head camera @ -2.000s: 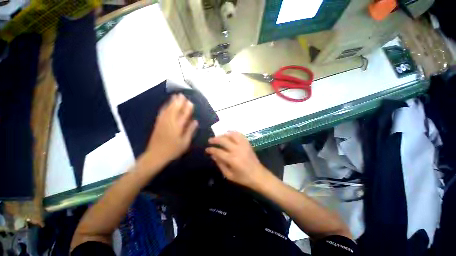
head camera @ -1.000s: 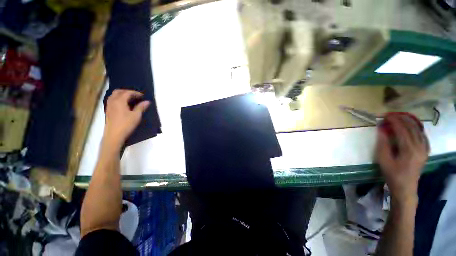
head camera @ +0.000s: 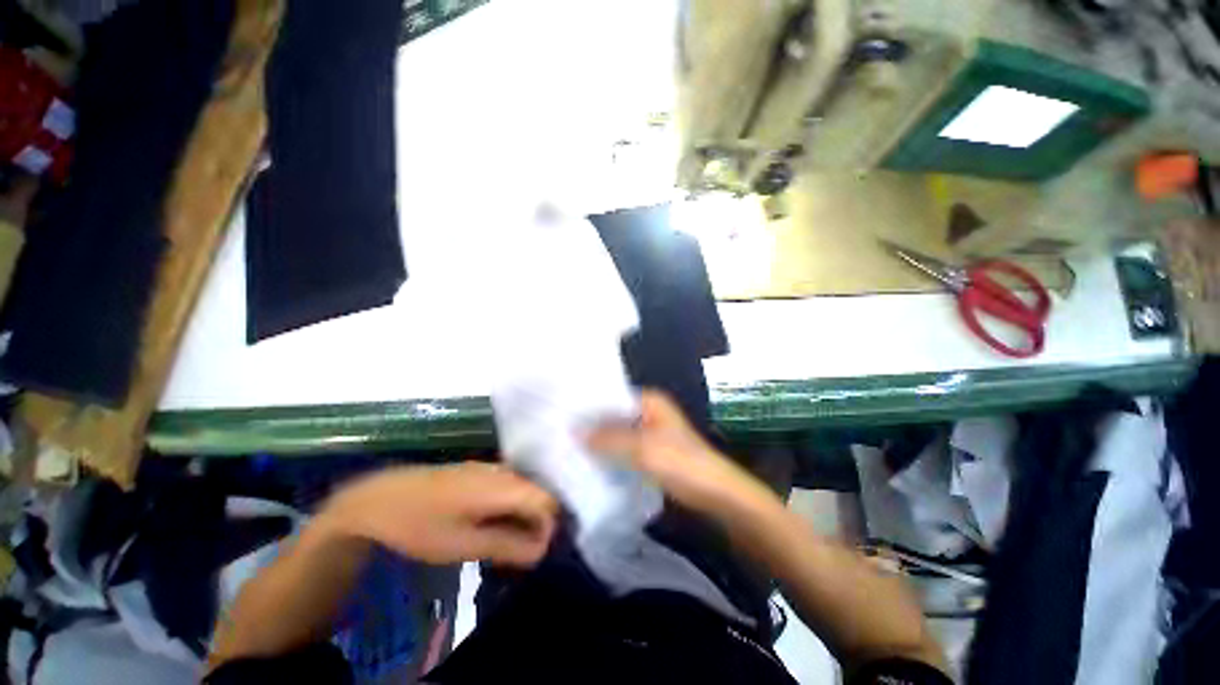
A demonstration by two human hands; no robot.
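A white fabric piece (head camera: 575, 455) lies over the dark panel (head camera: 669, 288) and hangs over the table's front edge toward my lap. It is blurred and blends into the white table. The dark panel's right part shows, reaching the lamp-lit presser foot area (head camera: 723, 201). My right hand (head camera: 662, 455) is on the white fabric's right side, its fingers seeming to pinch it. My left hand (head camera: 455, 515) is blurred at the white fabric's left edge, fingers curled; whether it grips cloth cannot be told. The red-handled scissors (head camera: 997, 301) lie on the right, untouched.
The cream sewing machine (head camera: 856, 67) with its green panel stands at the upper right. A long dark cut panel (head camera: 328, 174) lies on the table's left, another (head camera: 114, 201) beyond it. The green table edge (head camera: 321, 426) crosses in front. Dark and white pieces (head camera: 1124, 522) hang at lower right.
My right hand has left the scissors and come to the middle. My left hand has moved from the left panel to the lap area. White fabric now covers much of the dark panel.
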